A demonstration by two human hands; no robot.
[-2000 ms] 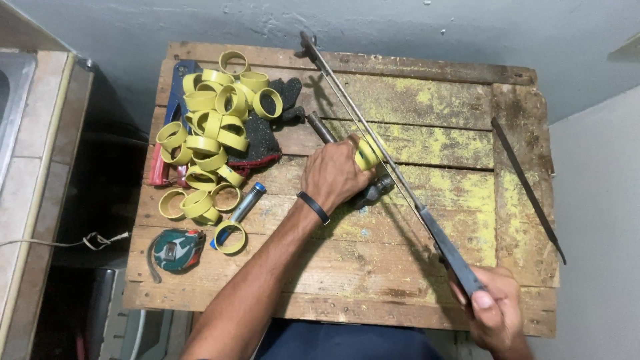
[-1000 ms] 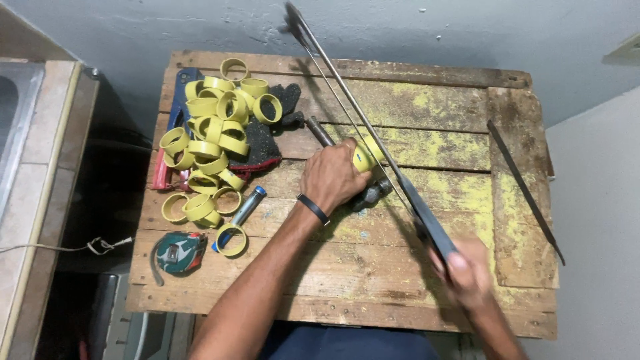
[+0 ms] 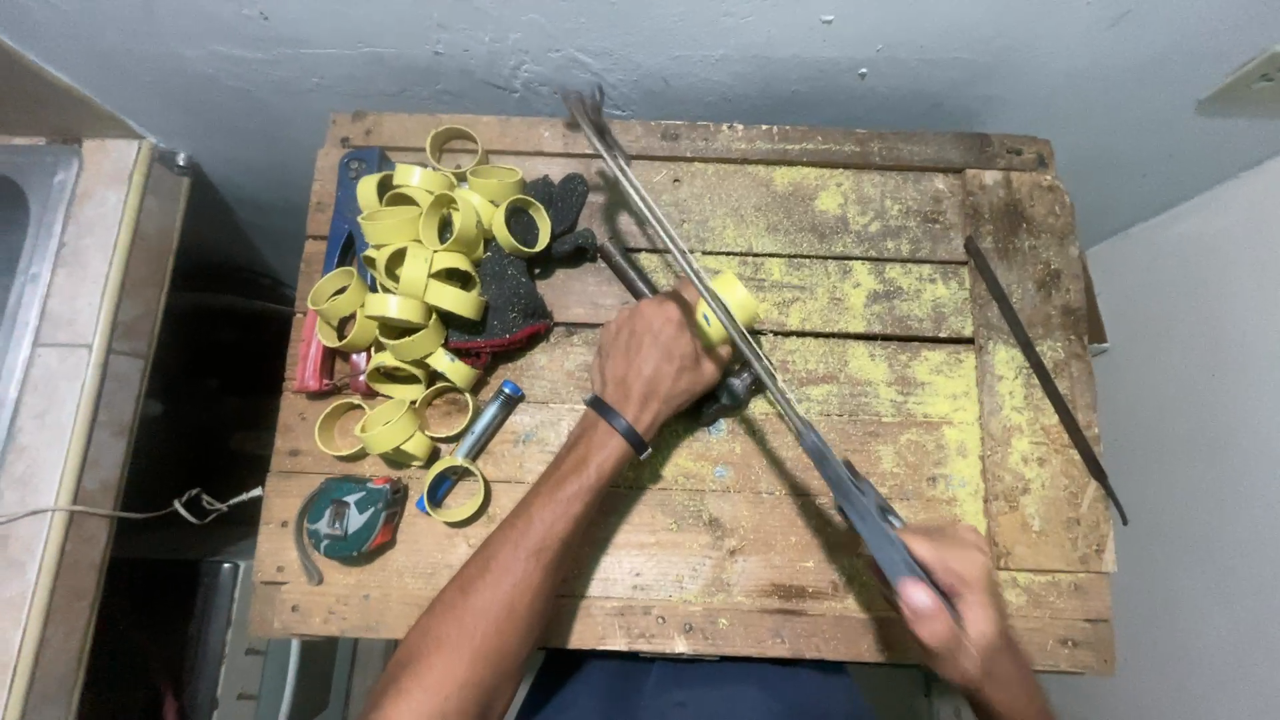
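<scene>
My left hand (image 3: pixel 660 355), with a black band at its wrist, grips a short yellow plastic pipe (image 3: pixel 728 300) near the middle of the wooden table. My right hand (image 3: pixel 945 590) is closed around the grey handle of a hacksaw (image 3: pixel 765 370), slightly blurred. The saw's frame runs up and left across the yellow pipe, its front end over the table's back edge. Beneath my left hand lies a dark metal tool, perhaps a hammer (image 3: pixel 735 392), mostly hidden. Many cut yellow rings (image 3: pixel 400 308) are heaped on the left, partly over a dark glove (image 3: pixel 512 295).
Left of the rings is a blue and red tool (image 3: pixel 345 225). A marker-like tube (image 3: pixel 490 425) and a tape measure (image 3: pixel 350 520) lie nearer me. On the right rests a dark flat strip (image 3: pixel 1045 380). Yellow dust covers the boards (image 3: pixel 900 390). A wall stands behind the table.
My right hand and the hacksaw have moved down and to the right since a second ago. My left hand stays on the yellow pipe in about the same place.
</scene>
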